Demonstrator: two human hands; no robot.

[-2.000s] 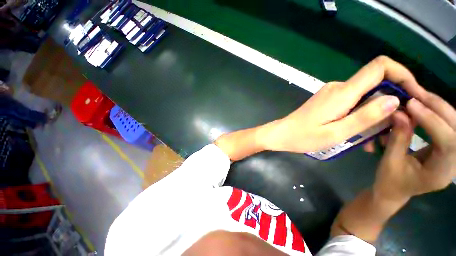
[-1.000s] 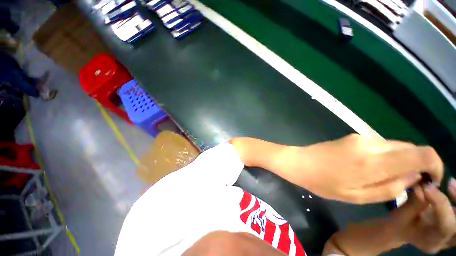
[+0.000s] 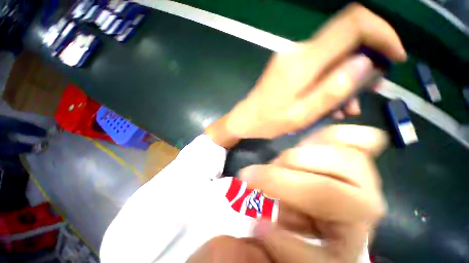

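My left hand (image 3: 303,87) holds a dark-blue handheld unit (image 3: 377,57) between thumb and fingers above the bench. The unit is seen nearly edge-on and is mostly hidden by the hand and blur. My right hand (image 3: 329,180) is large, close to the camera and blurred, just below the unit, with curled fingers. Whether it touches the unit or grips anything cannot be told. Another blue unit with a white end (image 3: 401,122) lies on the dark-green bench (image 3: 190,67), right of the hands.
Blue and white units (image 3: 77,49) stand in rows at the bench's far left. A unit (image 3: 428,82) lies on the green belt beyond the pale rail (image 3: 226,23). A red stool (image 3: 74,110) and blue perforated basket (image 3: 119,126) are beside the bench. White specks lie at right.
The view has shifted, showing more bench at right and a unit lying there. The hands, earlier together at the unit's end, are now apart; the right hand is nearer the camera.
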